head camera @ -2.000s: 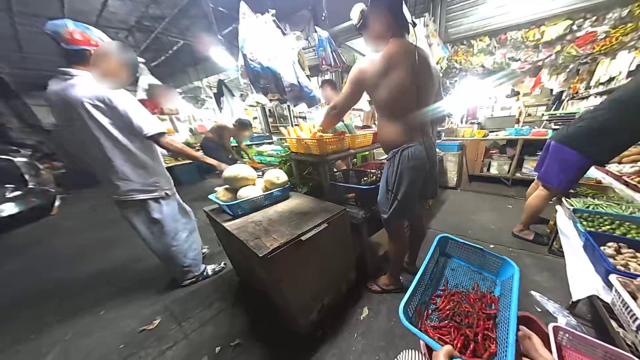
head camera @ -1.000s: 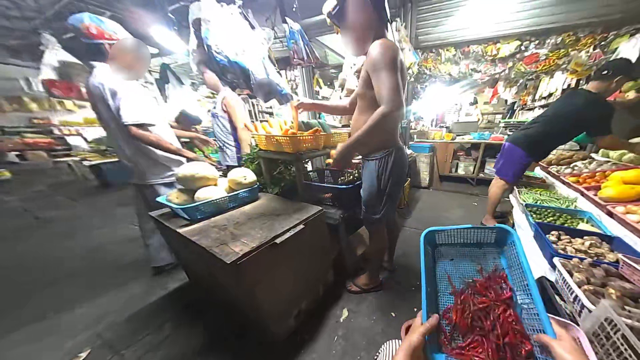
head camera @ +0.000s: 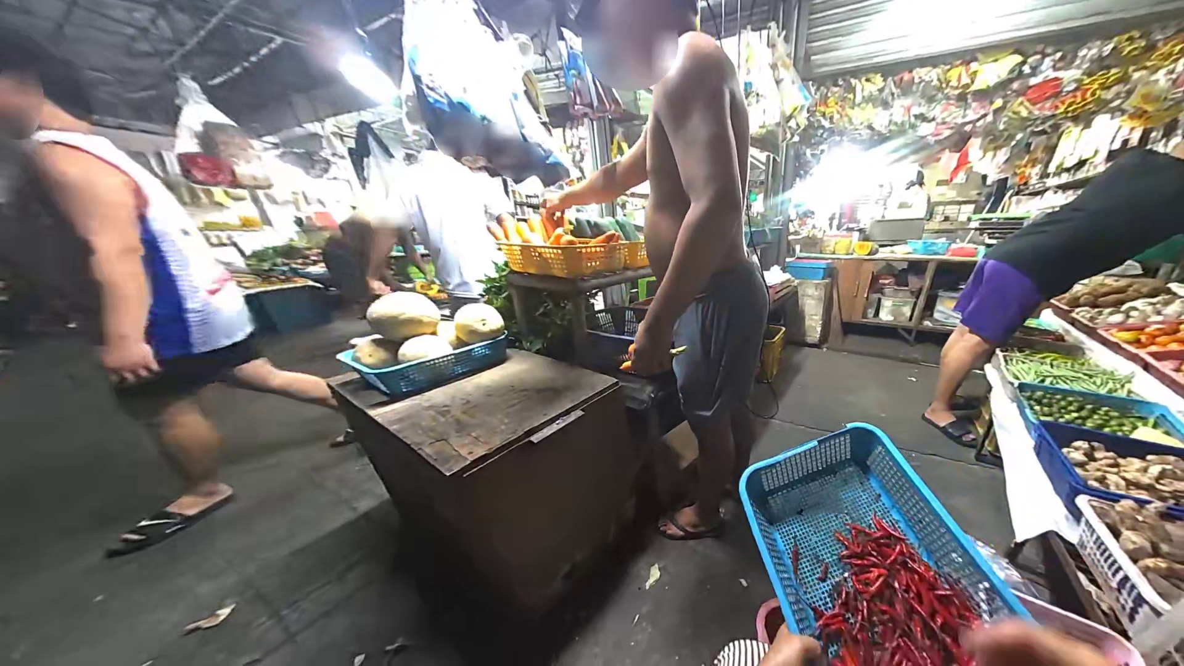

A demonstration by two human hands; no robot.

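A blue plastic basket (head camera: 805, 518) with perforated walls is tilted in front of me at the lower right. Red chili peppers (head camera: 893, 592) lie heaped in its near part. My left hand (head camera: 791, 647) grips the near left side of the basket, only partly visible at the bottom edge. My right hand (head camera: 1031, 645) is blurred at the near right corner, over or beside the rim; whether it grips the basket cannot be told. Pink plastic rims show beneath the basket on both sides.
A wooden-topped box (head camera: 490, 407) bears a blue basket of melons (head camera: 403, 316). Behind it, a shirtless person (head camera: 703, 185) stands by a yellow basket of carrots (head camera: 560, 259). Another person (head camera: 157, 259) walks at left. On the right are crates of green beans (head camera: 1064, 372), limes and root vegetables; a person leans there.
A person in a sleeveless top has come to the left foreground. The shirtless person's near arm has lowered. My right hand was on the basket's right side one second ago and is now blurred.
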